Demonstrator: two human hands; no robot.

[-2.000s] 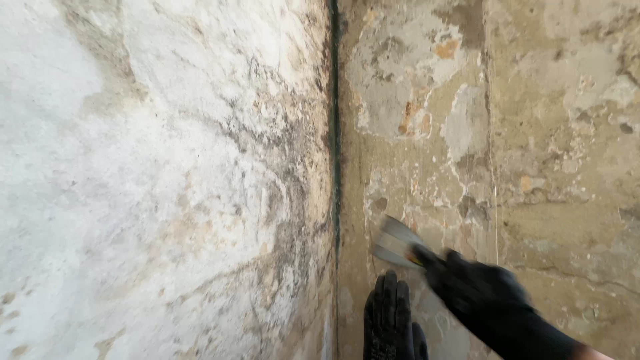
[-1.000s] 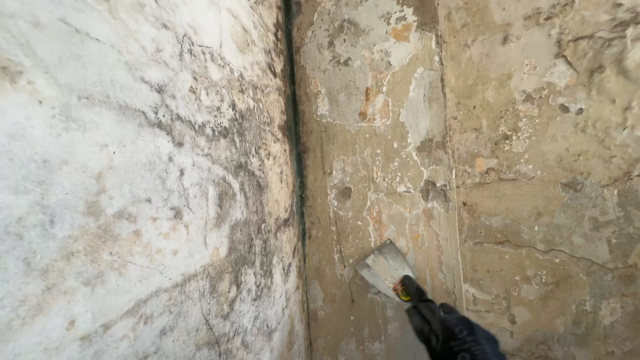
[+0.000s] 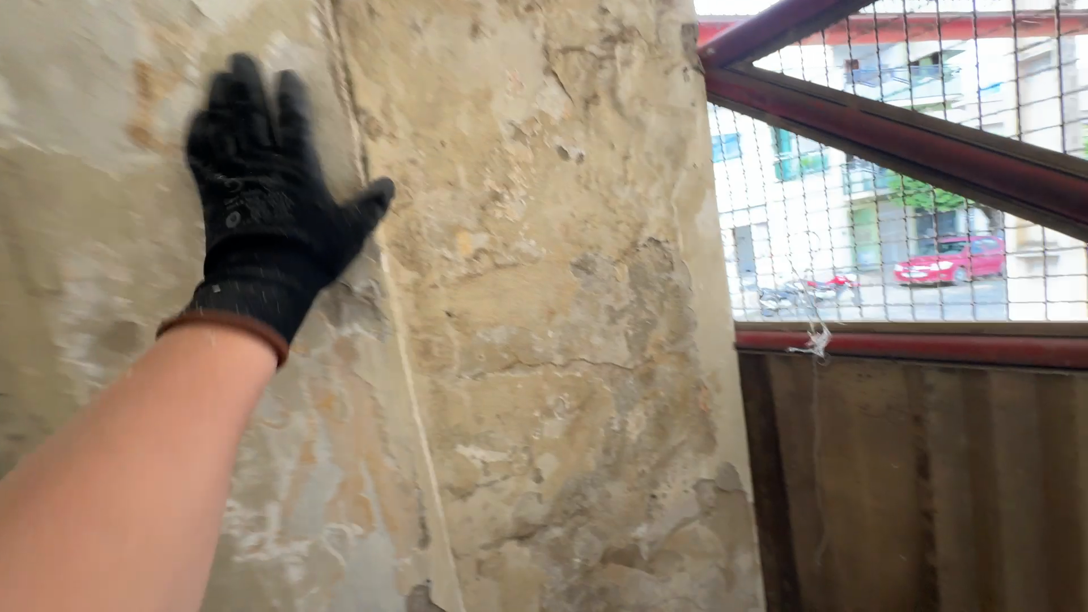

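Observation:
My left hand (image 3: 259,178), in a black work glove with a brown cuff edge, is at the upper left with its palm toward the old plaster wall (image 3: 544,314). Its fingers point up, the thumb is spread to the right, and nothing is held in it. It looks laid on the wall or very close to it; the touch itself is hidden behind the glove. The plaster around it is patchy, peeling and cracked, with a vertical seam (image 3: 412,399) just right of the hand. My right hand and the scraper are out of view.
On the right, a dark red metal frame (image 3: 901,144) with wire mesh (image 3: 858,246) borders the wall's edge. Below it is a brown panel (image 3: 918,476). A stringy white scrap (image 3: 818,342) hangs at the lower rail. Outside are a red car (image 3: 950,260) and buildings.
The view has swung right, away from the white stained wall and the corner. My right hand with the scraper has left the view. My left hand, low in the oldest frame, is now raised at the wall.

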